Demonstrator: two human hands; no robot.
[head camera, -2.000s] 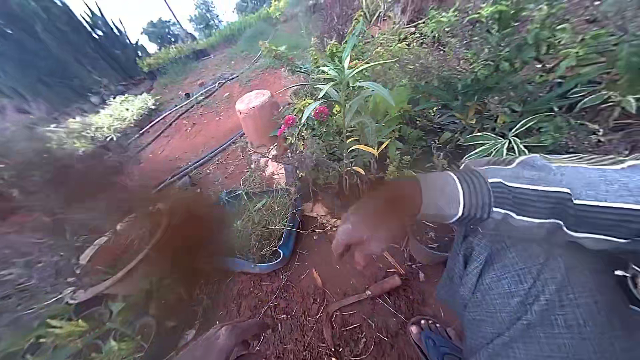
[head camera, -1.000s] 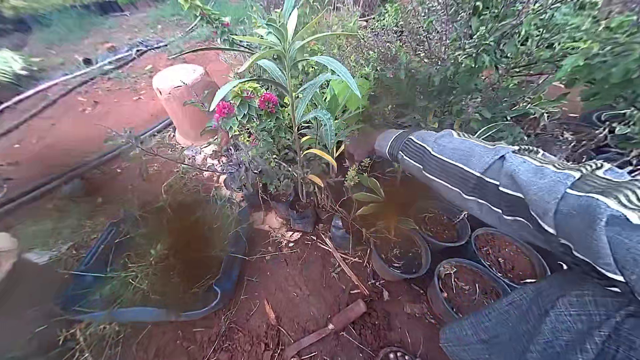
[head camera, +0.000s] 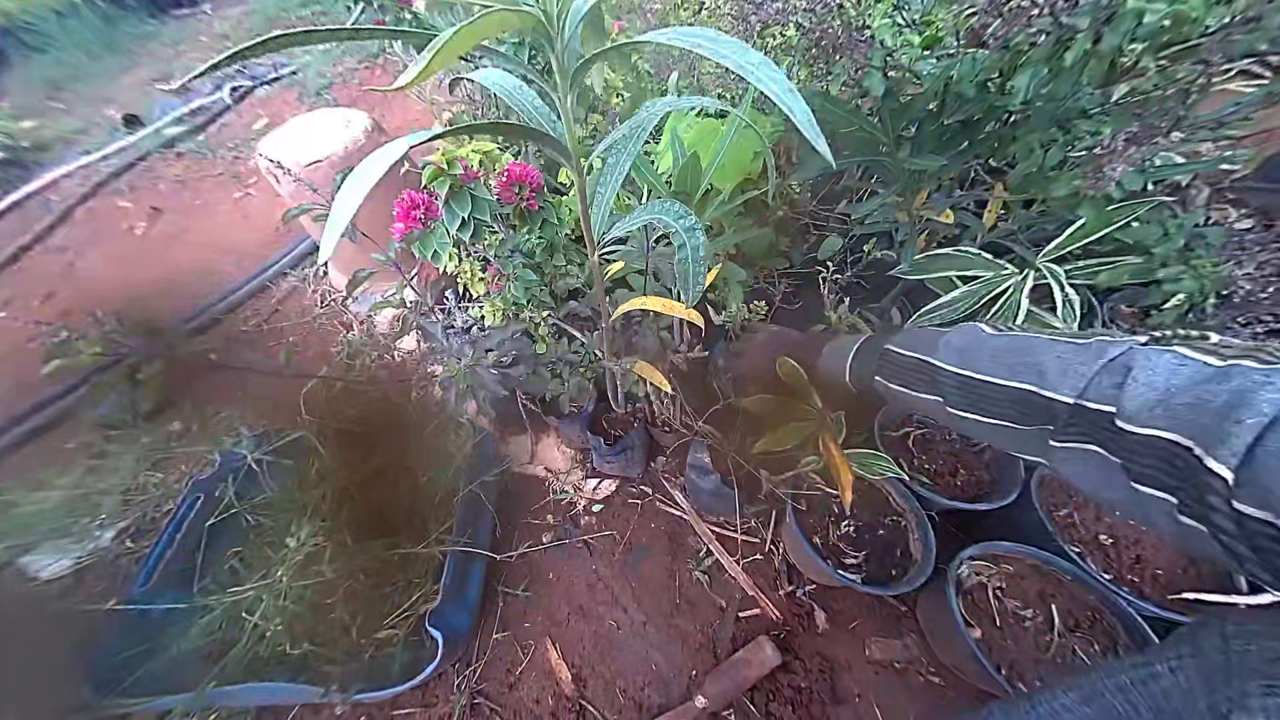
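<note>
My right arm, in a grey striped sleeve, reaches in from the right. My right hand is blurred among the stems behind a small yellowing plant; its fingers cannot be made out. Beside it stands a tall long-leaved plant in a black grow bag. My left hand cannot be made out; a brown blur lies over the blue plastic tray of cut grass at left. A tool's wooden handle lies on the soil at the bottom edge.
Several round black pots of soil stand below the sleeve. A clay-coloured post and black hoses are at upper left. Pink flowers and a striped-leaf plant grow behind.
My right hand has moved from over the bare soil in among the plant stems. The view has shifted closer to the plants, and more of the pots show.
</note>
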